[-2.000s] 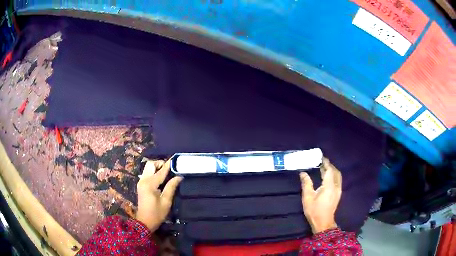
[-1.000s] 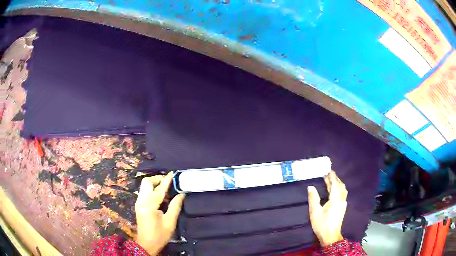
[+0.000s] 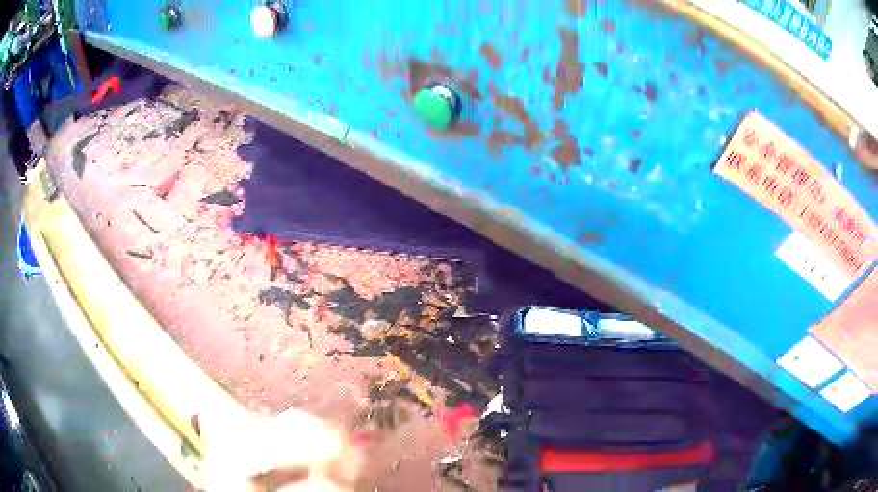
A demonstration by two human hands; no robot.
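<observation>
The slim cutting die [image 3: 587, 327] lies on the dark purple sheet [image 3: 337, 197], its right end hidden under the blue press beam [image 3: 539, 144]. Several parallel dark strips [image 3: 606, 394] lie below the die, with a red strip [image 3: 626, 459] at their lower edge. A pale, overexposed shape, apparently my left hand [image 3: 303, 456], is at the bottom by the rail; its fingers cannot be made out. A small skin-toned patch shows at the right edge on the beam's far rim; I cannot tell whether it is my right hand. No hand touches the visible die.
Black and red scraps litter the pinkish cutting pad [image 3: 183, 288]. A yellow-tan wooden rail [image 3: 116, 336] curves along its left and front. The beam carries green [image 3: 437, 106] and pale pink [image 3: 269, 19] round buttons and red and white labels. Grey floor shows at lower left.
Both hands have left the die. The beam now covers the die's right end and more of the sheet. The view has shifted left, showing more pad, rail and buttons.
</observation>
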